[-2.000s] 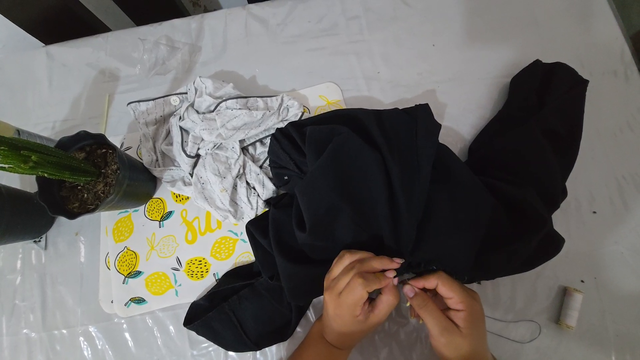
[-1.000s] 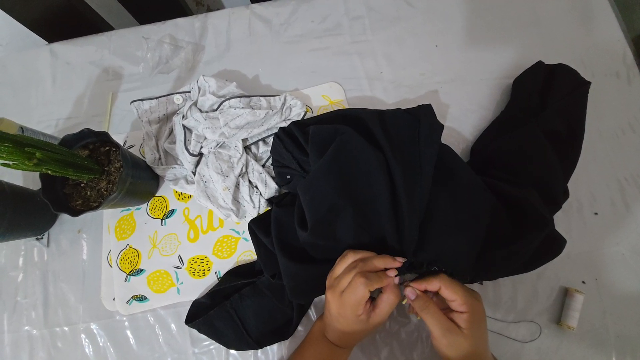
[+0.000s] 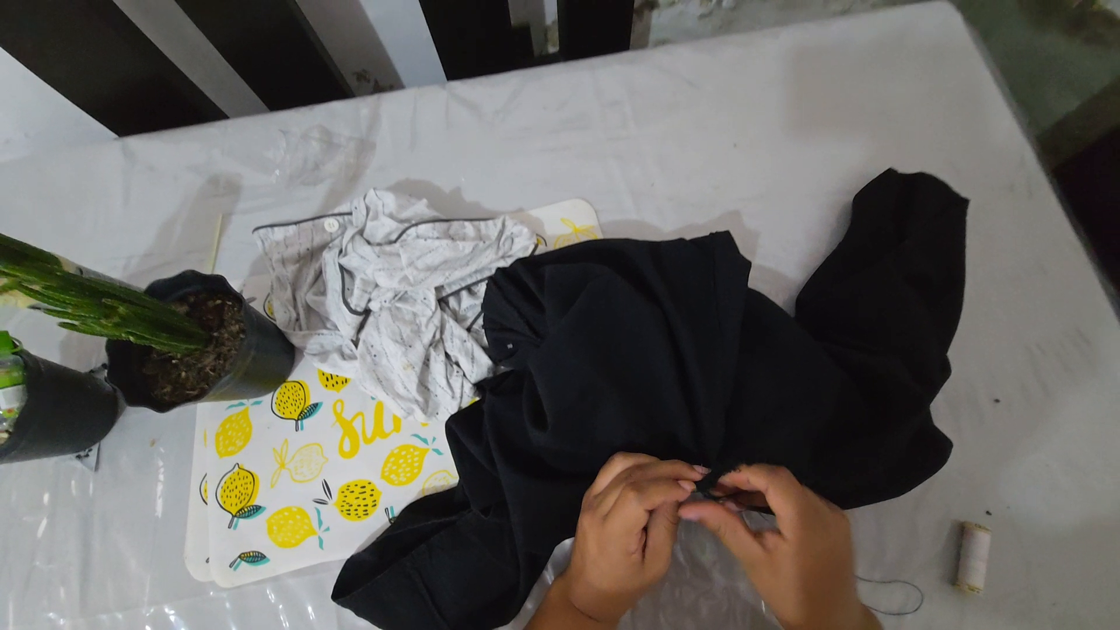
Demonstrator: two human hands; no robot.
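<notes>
A black cloth garment (image 3: 630, 350) lies bunched across the middle of the table, one part reaching to the upper right. At its near edge my left hand (image 3: 626, 534) pinches the black fabric between thumb and fingers. Close beside it, my right hand (image 3: 774, 534) has thumb and forefinger at the same spot; a small dark bit of cloth or thread lies between them, too small to make out. A dark thread (image 3: 910, 604) loops on the table to the right of my right hand. Further right stands or lies a spool of pale thread (image 3: 973, 557).
A crumpled white patterned garment with dark piping (image 3: 411, 297) lies on lemon-print placemats (image 3: 289, 525). Left of them are a potted cactus (image 3: 262, 354) and another dark pot (image 3: 61, 407). Plastic covers the white table (image 3: 656, 140); dark slats stand behind its far edge.
The view has shifted, with more of the table's far edge in sight. My right hand's fingers have opened slightly at the fabric; my left hand keeps its pinch.
</notes>
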